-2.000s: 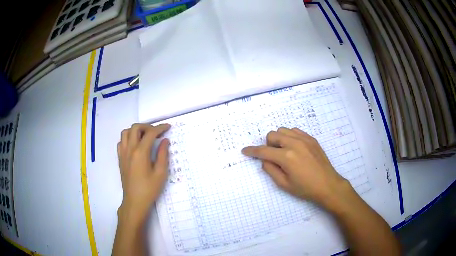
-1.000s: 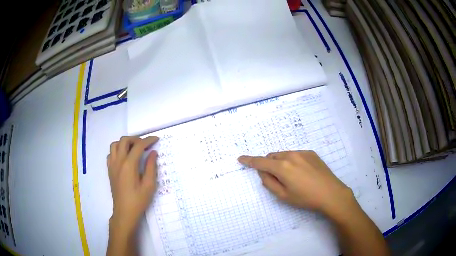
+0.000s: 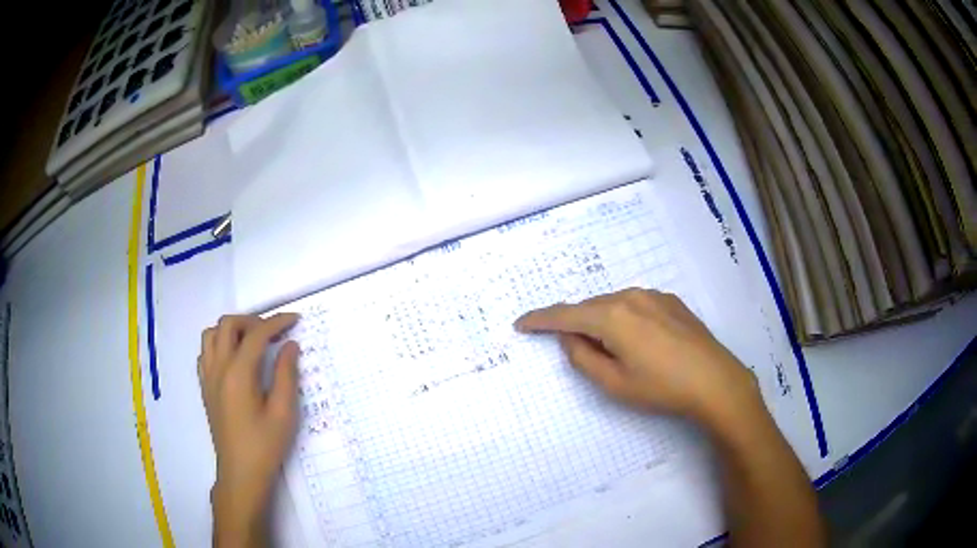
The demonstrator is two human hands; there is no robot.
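A large white record sheet [image 3: 482,428] with a printed grid and handwriting lies on the benchtop. Its blank upper part [image 3: 429,139] is folded back, with a crease down it. My left hand [image 3: 249,385] rests on the sheet's left edge just below the fold, fingers bent, thumb apart, holding nothing. My right hand [image 3: 632,348] lies over the right part of the grid, its index finger extended onto the handwritten rows, the other fingers curled; it holds nothing visible.
Tall layered stacks [image 3: 814,139] stand at right. A parts tray [image 3: 134,64] with dark pieces tops a pile at upper left. A blue bin [image 3: 281,73] holds swabs and a small bottle. A metal pen-like tip [image 3: 222,226] shows beside the sheet. Another tray is cut off at far left.
The view has shifted, so the sheet and bench sit further left. My right index finger has moved right across the handwritten rows. My left hand stays at the sheet's left edge.
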